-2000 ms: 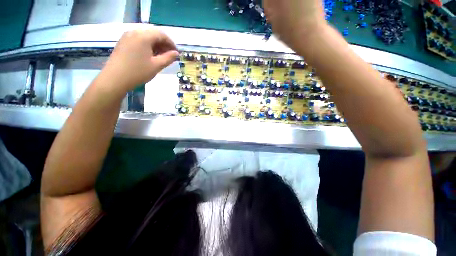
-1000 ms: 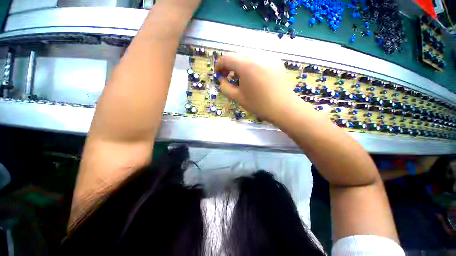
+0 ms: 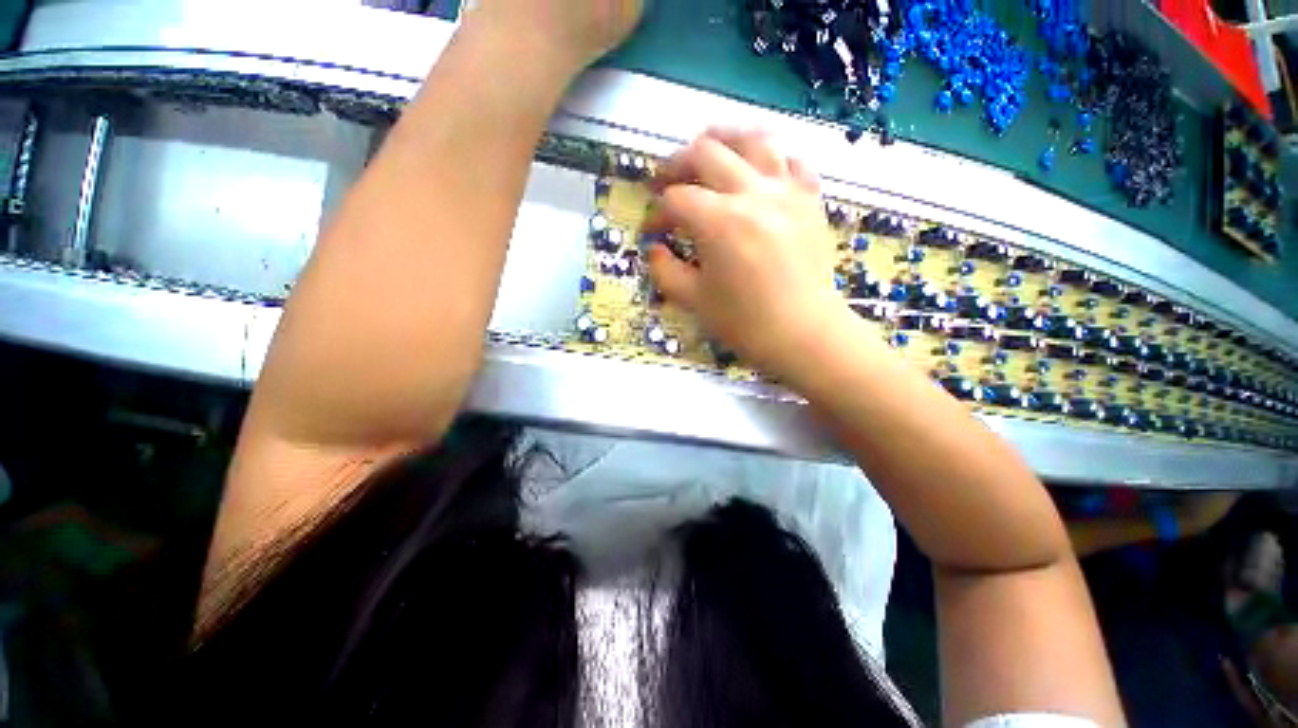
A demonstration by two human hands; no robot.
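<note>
The tan-yellow circuit board panels (image 3: 911,319) lie in a long row between the conveyor rails, dotted with dark, blue and pale-topped parts. My right hand (image 3: 747,249) is over the left end of the row, palm down, fingers curled towards the board. Small parts show at its fingertips; whether it pinches one cannot be told. My left hand (image 3: 605,20) reaches beyond the far rail and is cut off by the top edge; only the wrist and part of the hand show, the fingers are hidden.
Larger black components (image 3: 843,57), blue components (image 3: 965,57) and smaller dark components (image 3: 1139,125) lie heaped on the green shelf. Right of them are a separate board (image 3: 1250,185) and a red bin (image 3: 1219,51). Cross shafts (image 3: 91,185) span the rails at left. Another person's arm (image 3: 1160,523) shows at lower right.
My left hand has gone from the panel's left end up past the far rail. My right hand has come from the shelf down onto the panel. The whole view has shifted.
</note>
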